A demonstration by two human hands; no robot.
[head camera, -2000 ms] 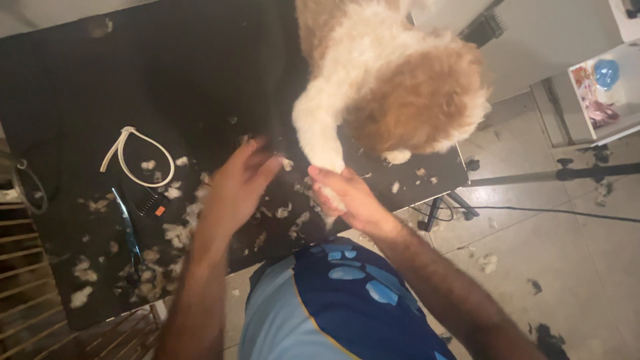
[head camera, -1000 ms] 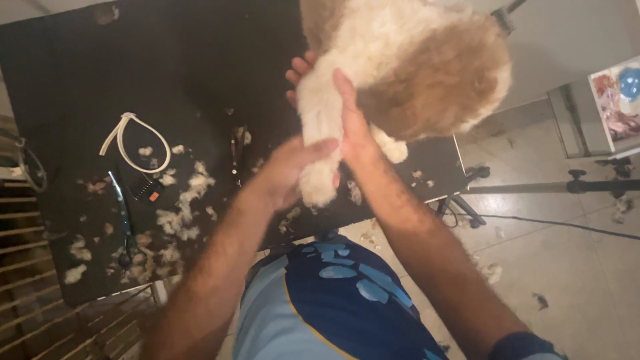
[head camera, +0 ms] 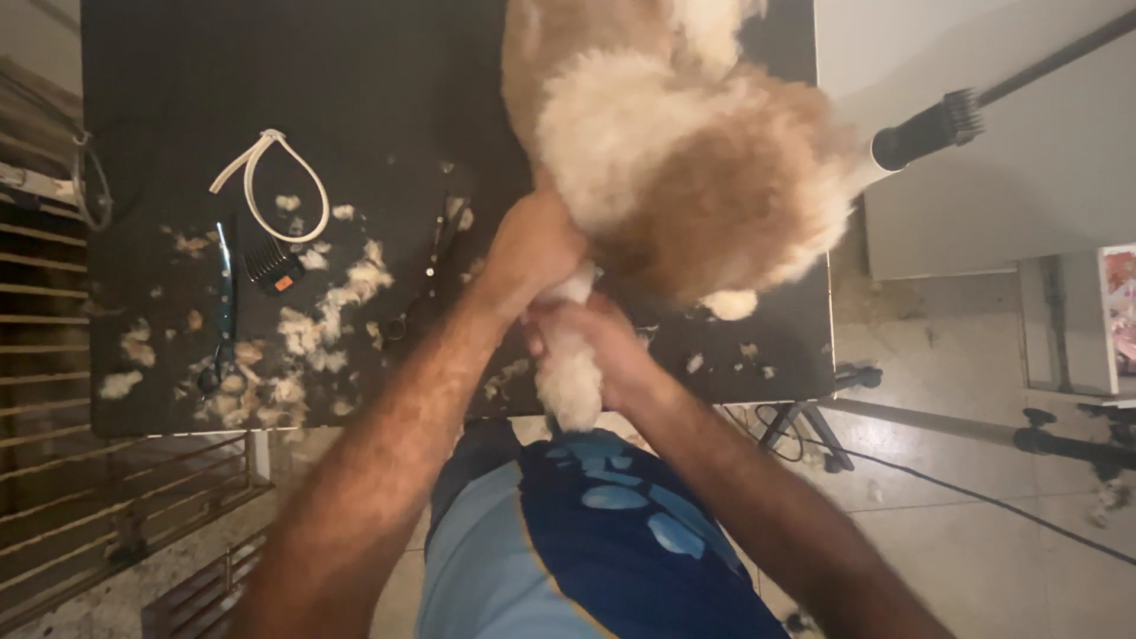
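A cream and tan fluffy dog (head camera: 701, 177) is on the black grooming table, one foreleg (head camera: 571, 382) stretched toward me. My left hand (head camera: 543, 244) is at the upper part of that leg, its fingers mostly hidden behind the fur and the hand's back. Lower down, my right hand (head camera: 590, 342) is closed around the leg, and the paw end shows below it. Left of my forearm lie dark scissors (head camera: 433, 257), partly covered by the arm. Another paw (head camera: 730, 304) rests under the dog's head.
On the black table (head camera: 355, 53) lie a cream looped strap (head camera: 324, 200), a black clipper comb (head camera: 273, 266), blue scissors (head camera: 224, 293) and tufts of cut fur (head camera: 311, 333). A clipper (head camera: 927, 133) hangs at the right. A wire rack (head camera: 44, 355) stands left; a cable (head camera: 967, 497) crosses the floor.
My left hand has moved up the foreleg from near the paw. My right hand has come down from beside the upper leg to lower on it. The dog's head has lowered toward me.
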